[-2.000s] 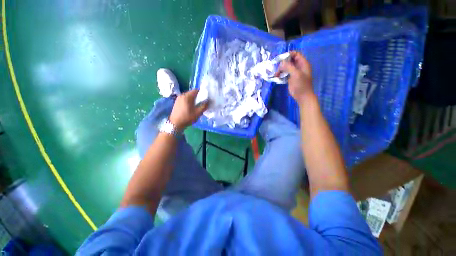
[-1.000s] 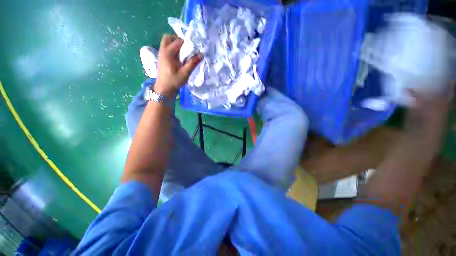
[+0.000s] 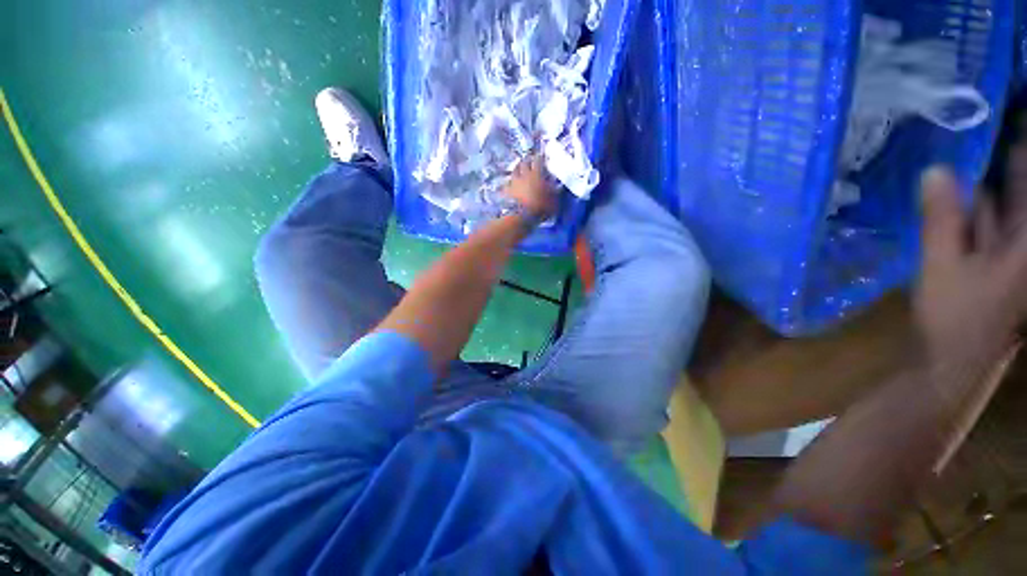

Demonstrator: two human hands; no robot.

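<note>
Tangled white strips [image 3: 496, 90] fill the small blue crate [image 3: 434, 225] in front of my knees. My left hand [image 3: 534, 189] is in the near right part of this pile; its fingers are partly hidden among the strips, so its grip cannot be told. My right hand [image 3: 969, 253] is blurred at the right, beside the large blue crate [image 3: 766, 225], with its fingers apart and nothing seen in it. White strips [image 3: 901, 101] lie inside the large crate, one forming a loop near its right side.
A thin black metal stand [image 3: 535, 290] is under the small crate. A brown carton [image 3: 766, 388] lies below the large crate, with a white item [image 3: 777, 441] near it. Yellow line [image 3: 124, 298] on the green floor. A metal rack [image 3: 51, 450] stands at lower left.
My right hand has let go of the white clump, and strips now show in the large crate. My left hand has moved from the small crate's left side to its near right part.
</note>
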